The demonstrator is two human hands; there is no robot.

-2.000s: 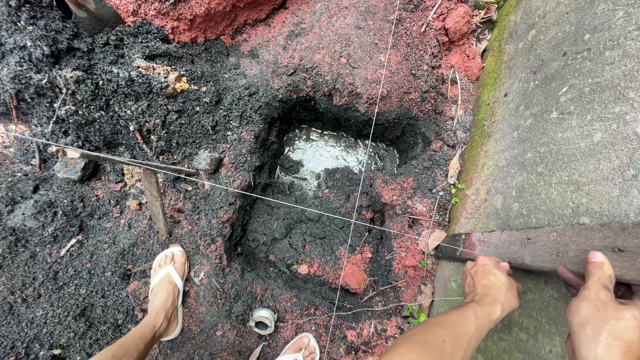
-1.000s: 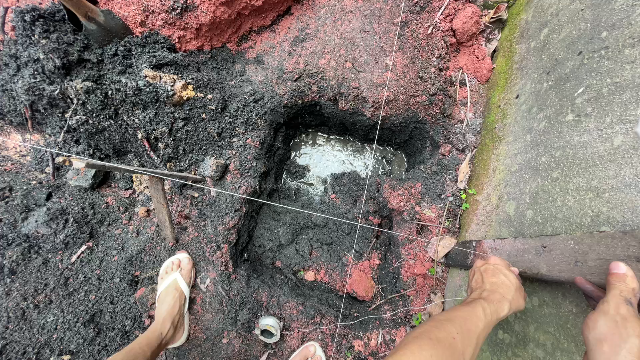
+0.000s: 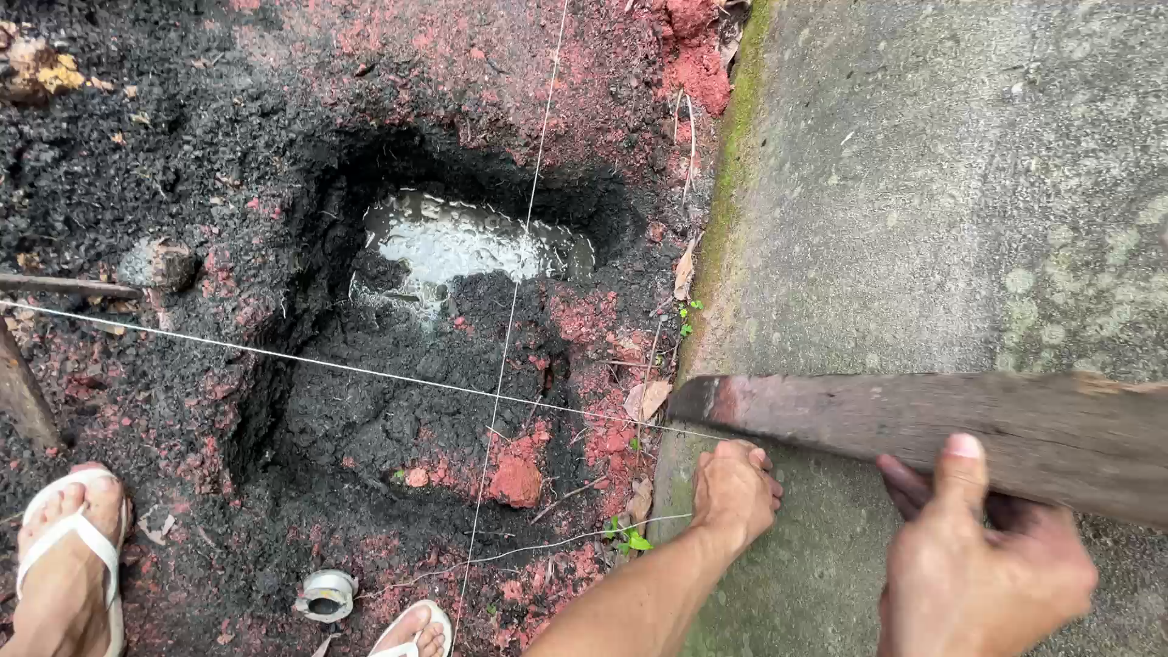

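Note:
My left hand (image 3: 735, 488) is closed on the end of a white string (image 3: 356, 368), close beside the tapered tip of a weathered wooden board (image 3: 867, 415). Its fingertips are partly hidden. My right hand (image 3: 985, 547) grips the lower edge of that board, thumb on top and fingers underneath. The board lies over the concrete slab (image 3: 922, 201), its dark pointed end at the slab's edge. The string runs left across a dug pit (image 3: 365, 401) and crosses a second string (image 3: 540, 155).
Murky water (image 3: 456, 242) lies in the pit's far part. A white pipe fitting (image 3: 327, 596) and my sandalled feet (image 3: 78, 547) are near the pit. Wooden stakes (image 3: 23, 392) stand at the left. Red soil lumps (image 3: 516, 481) and dry leaves (image 3: 648, 400) lie by the slab.
The view has moved somewhat to the right and closer. My left hand stays at the string and my right hand stays on the board; more of the board now shows.

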